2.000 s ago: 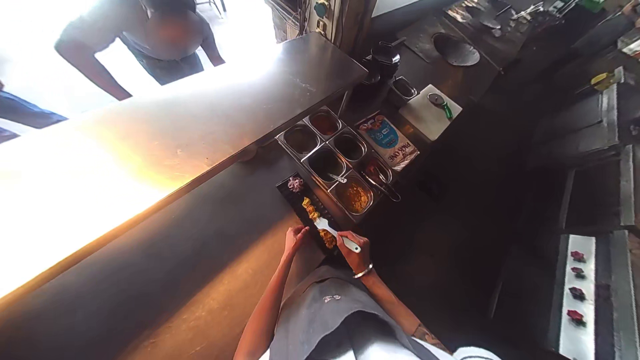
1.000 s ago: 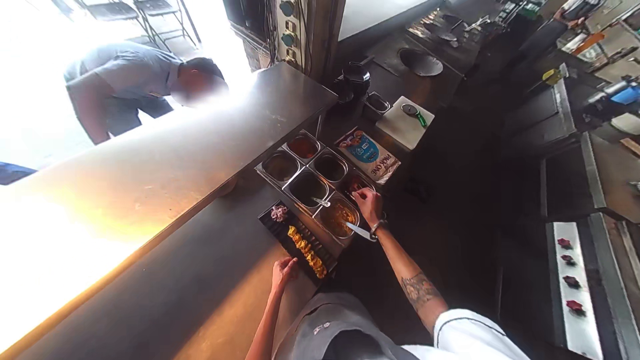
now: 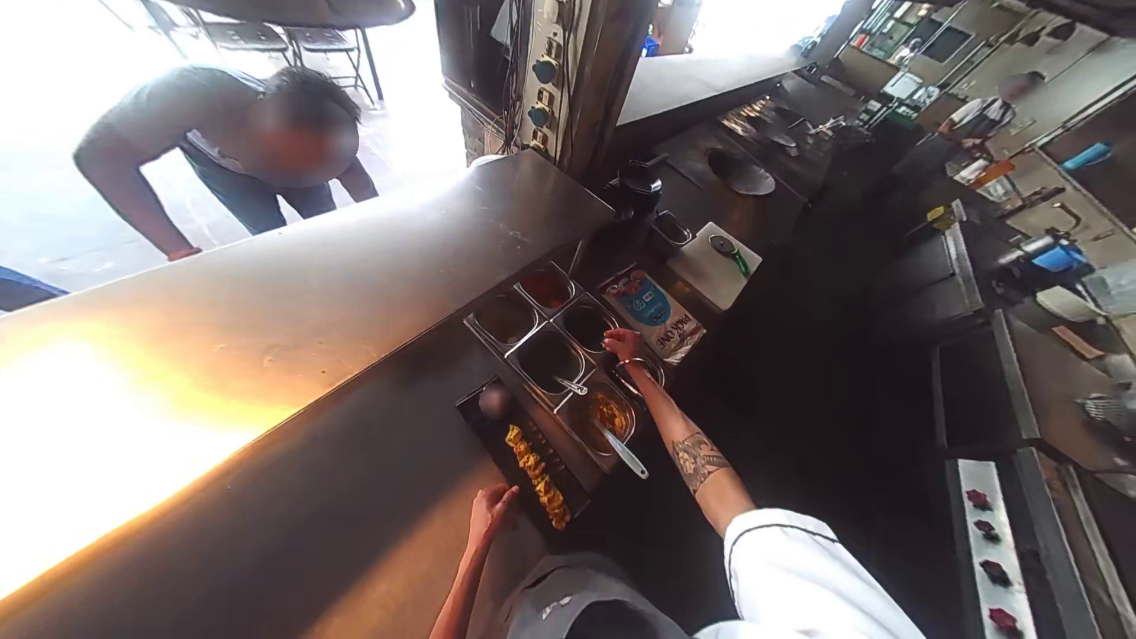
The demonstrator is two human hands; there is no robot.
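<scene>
My right hand [image 3: 624,344] is over the edge of a dark metal food pan [image 3: 590,327], fingers bent together; whether it holds anything is hidden. Beside the near edge of a black rectangular plate [image 3: 479,410] rests my left hand [image 3: 493,508], with nothing visible in it. On that plate lie a row of yellow-orange cooked pieces [image 3: 537,475] and a small blurred pinkish heap [image 3: 495,401]. A white-handled utensil [image 3: 627,454] leans in the pan of orange-yellow food [image 3: 609,415]. A metal spoon handle [image 3: 572,385] sticks out of the neighbouring pan.
A printed packet [image 3: 652,311] lies beside the pans. Beyond it, a white cutting board [image 3: 715,266] carries a green-handled pizza cutter [image 3: 733,254]. Across the steel counter [image 3: 373,266], a person [image 3: 240,142] bends forward. Another person [image 3: 976,120] stands far right. Stove knobs [image 3: 994,572] are at lower right.
My right hand has let go of the white-handled utensil, which now rests in the orange-food pan, and has moved up to the farther pans. The view has shifted.
</scene>
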